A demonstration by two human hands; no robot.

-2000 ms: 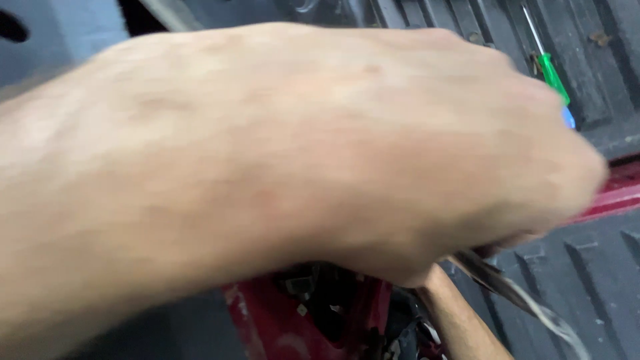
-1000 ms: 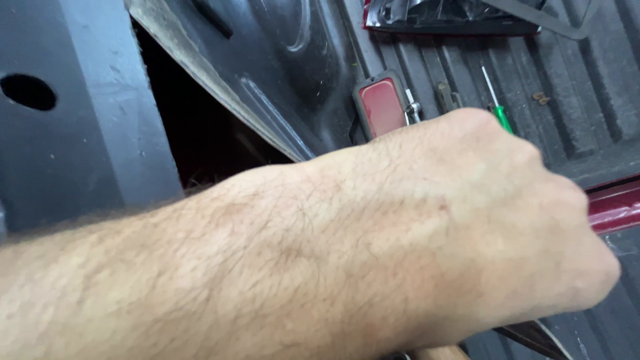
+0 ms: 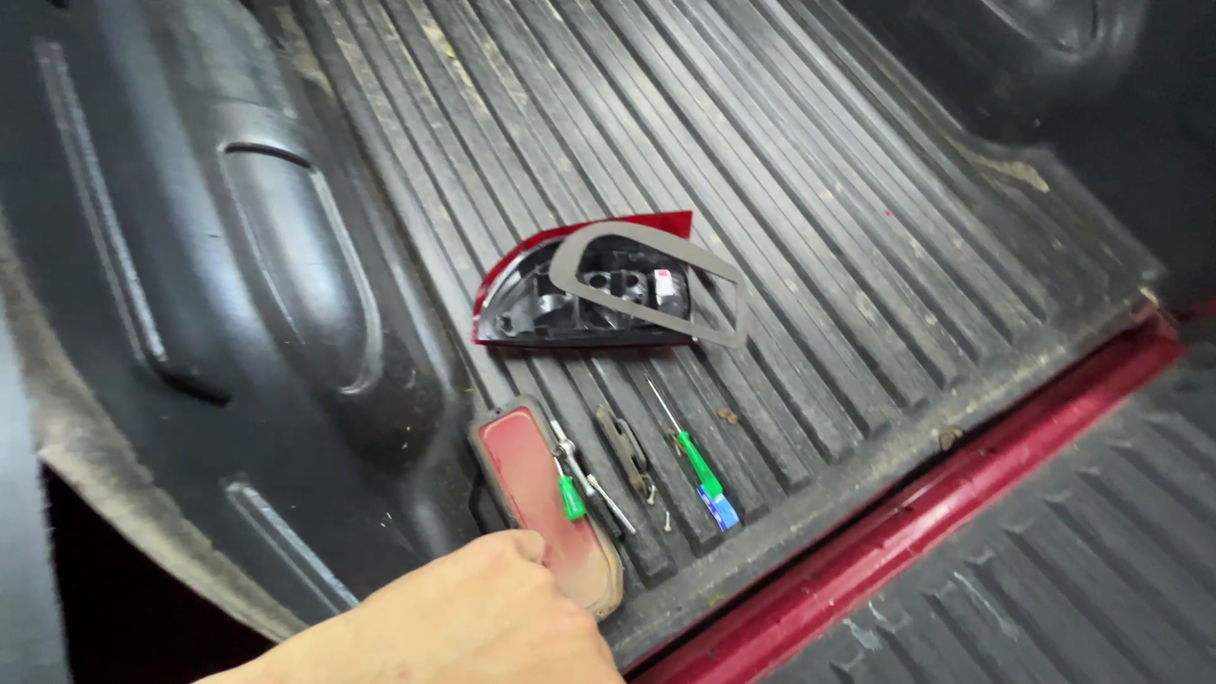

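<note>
My left hand (image 3: 503, 613) reaches in from the bottom edge, back upward, its knuckles overlapping the lower part of a red plastic case or lens with a dark rim (image 3: 532, 461). Its fingertips are hidden, so whether it holds anything cannot be seen. A short green-handled screwdriver (image 3: 571, 496) lies on the red piece, alongside a slim metal ratchet or driver (image 3: 594, 480). Right of these are a dark metal bracket (image 3: 622, 451), a small screw (image 3: 667, 522) and a longer green-handled screwdriver (image 3: 698, 461) touching a blue item (image 3: 718, 508). My right hand is out of view.
A tail light housing (image 3: 579, 323), red-edged and open-backed, lies farther up the ribbed truck bed liner (image 3: 807, 266) with a grey gasket (image 3: 737, 302) across it. A black wheel-well hump (image 3: 275, 218) rises at left. The red tailgate edge (image 3: 855, 589) runs along the lower right.
The view has swung to take in more of the truck bed. My left hand, earlier across the middle of the picture, is now low at the bottom edge. The other forearm seen two seconds ago is gone.
</note>
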